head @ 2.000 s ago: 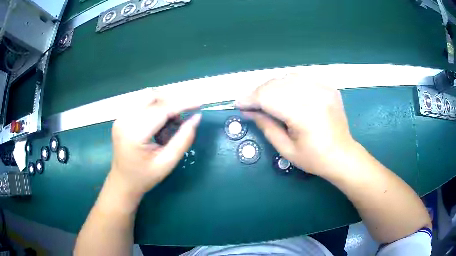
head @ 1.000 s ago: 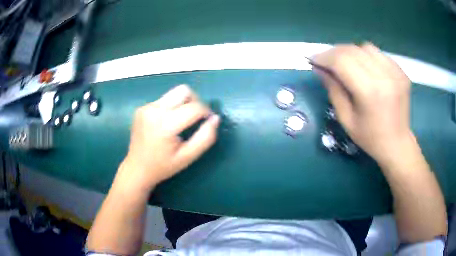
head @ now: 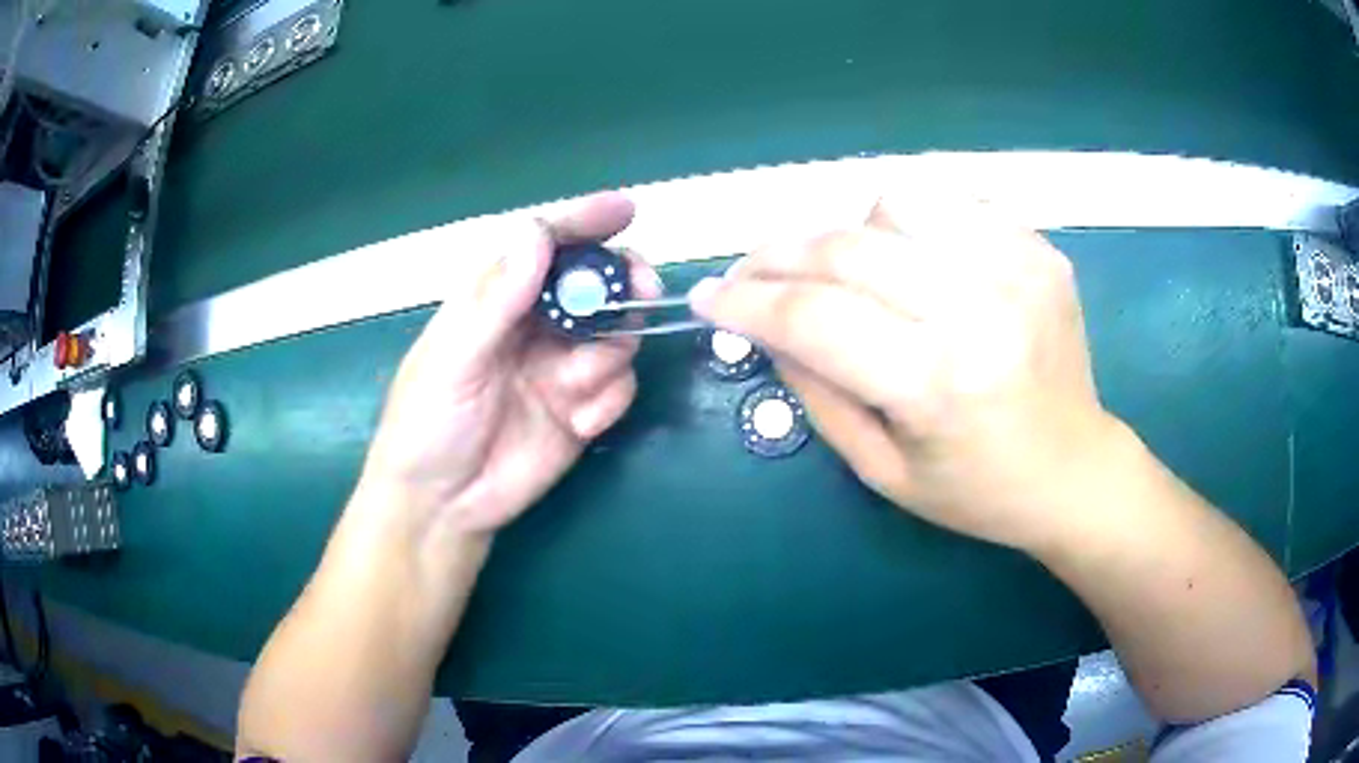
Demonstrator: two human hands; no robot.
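Observation:
My left hand (head: 499,358) is palm up and holds a round black part (head: 586,292) between thumb and fingers, its pale centre and ring of white dots facing the camera. My right hand (head: 909,343) holds silver tweezers (head: 663,315) between thumb and fingers. The tweezer prongs point left, with the tips over the held part's face; whether they touch it I cannot tell. Two more round black parts lie on the green bench beside my right hand, one (head: 732,349) partly covered by its fingers and one (head: 772,419) just below.
Several round black parts (head: 210,426) lie at the left. A stack of metal plates (head: 63,522) stands at the left bench edge, below a red button (head: 70,350). Four-seat plates lie at the upper left (head: 265,63) and right edge (head: 1326,283). A white strip (head: 358,280) crosses the bench.
My left hand has turned palm up, showing the round part. My right hand went out to the right, then came back with the tweezers to the part. The camera view has shifted.

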